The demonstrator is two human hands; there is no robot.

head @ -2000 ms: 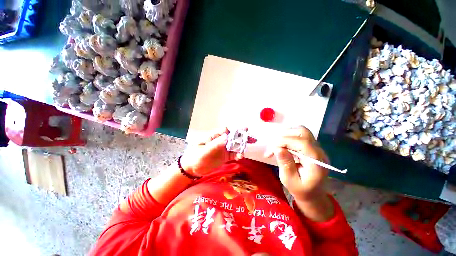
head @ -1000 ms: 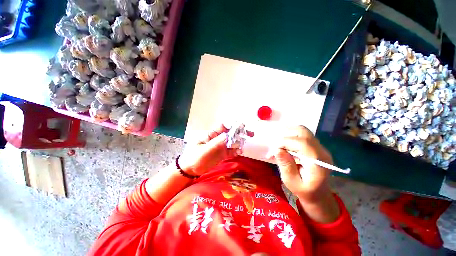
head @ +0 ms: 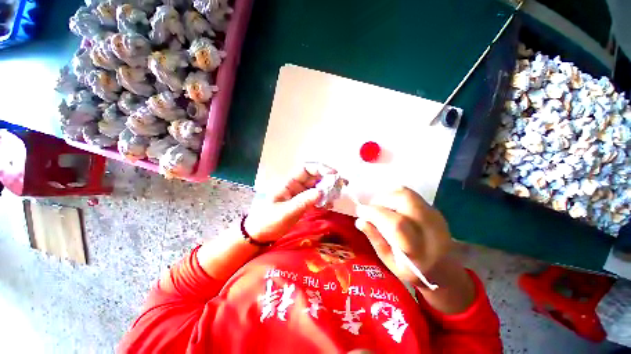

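A small grey-white knobbly figurine piece (head: 331, 189) is held in the fingertips of my left hand (head: 282, 209), over the near edge of the white work board (head: 311, 104). My right hand (head: 409, 231) holds a thin white brush or stick (head: 409, 264), its back end pointing down and right. Its tip lies near the piece; whether it touches is too washed out to tell. A small bright red round pot or spot (head: 370, 151) is on the board beyond my hands.
A pink tray (head: 223, 104) packed with grey figurine bodies is at left. A black tray (head: 495, 131) heaped with small pale parts is at right. A long thin stick (head: 481, 59) rests near a small dark pot (head: 450, 117). Red stools (head: 564, 301) stand below.
My right hand has moved slightly left, and the stick's back end has swung down towards my body. My left hand has turned the piece a little.
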